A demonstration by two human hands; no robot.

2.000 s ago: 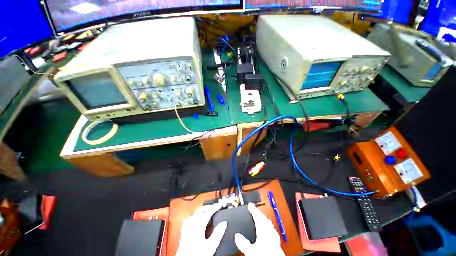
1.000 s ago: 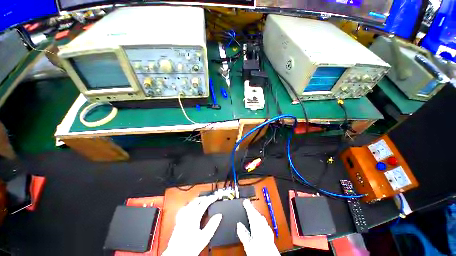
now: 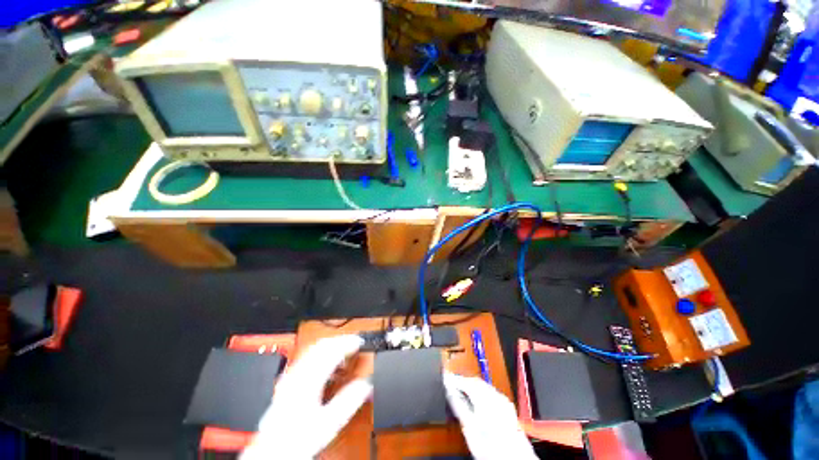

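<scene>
A flat black set-top box [image 3: 409, 388] lies on the orange mat [image 3: 485, 325], just below the connector block [image 3: 409, 337] with its silver plugs. Whether plugs and box touch is too blurred to tell. My white-gloved left hand [image 3: 316, 391] is at the box's left side, fingers apart, with the thumb near its edge. My white-gloved right hand [image 3: 485, 415] has its fingertips at the box's right edge. The blue LAN cable [image 3: 424, 278] runs down to the block. A blue pen [image 3: 480, 355] lies on the mat's right.
Black boxes lie on salmon pads left [image 3: 235, 388] and right [image 3: 560, 386]. A remote control [image 3: 632, 377] and an orange switch box [image 3: 682, 310] are at right. Red-yellow-white plugs [image 3: 458, 289] lie behind the mat. Oscilloscopes [image 3: 310, 108] stand on the green shelf [image 3: 287, 193].
My left hand has moved left, off the box's top, and its fingers have spread. My right hand has shifted towards the right edge. More of the box and the silver plugs shows. The view has tilted.
</scene>
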